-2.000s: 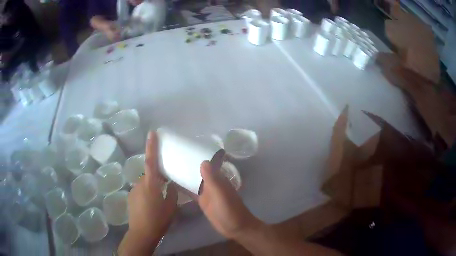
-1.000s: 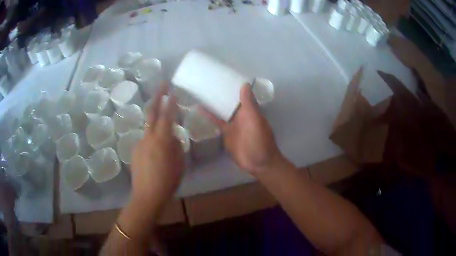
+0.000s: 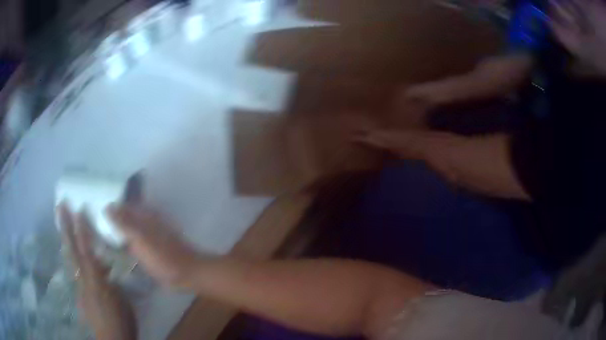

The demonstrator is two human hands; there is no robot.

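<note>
A white cup [image 3: 93, 194] is held on its side between my two hands at the lower left of the picture, blurred by motion. My right hand [image 3: 151, 242] grips the cup's right end, with its fingertips on the cup. A dark spot shows at that end; I cannot tell what it is. My left hand [image 3: 90, 269] lies against the cup's lower left side with fingers raised. Whether it grips or only touches is blurred. The grouped cups [image 3: 30, 272] at the lower left edge are smeared and hard to separate.
A brown carton [image 3: 266, 149] with open flaps stands at the table's right side. Another person's forearms [image 3: 465, 159] reach to it. White cups [image 3: 194, 28] stand along the far side of the white table [image 3: 186, 143]. Brown cardboard [image 3: 259, 229] runs along the near edge.
The view has swung right, so the table, my hands and the cup now sit at the left. The carton and the other person's arms have come into fuller view. My left hand is now against the cup.
</note>
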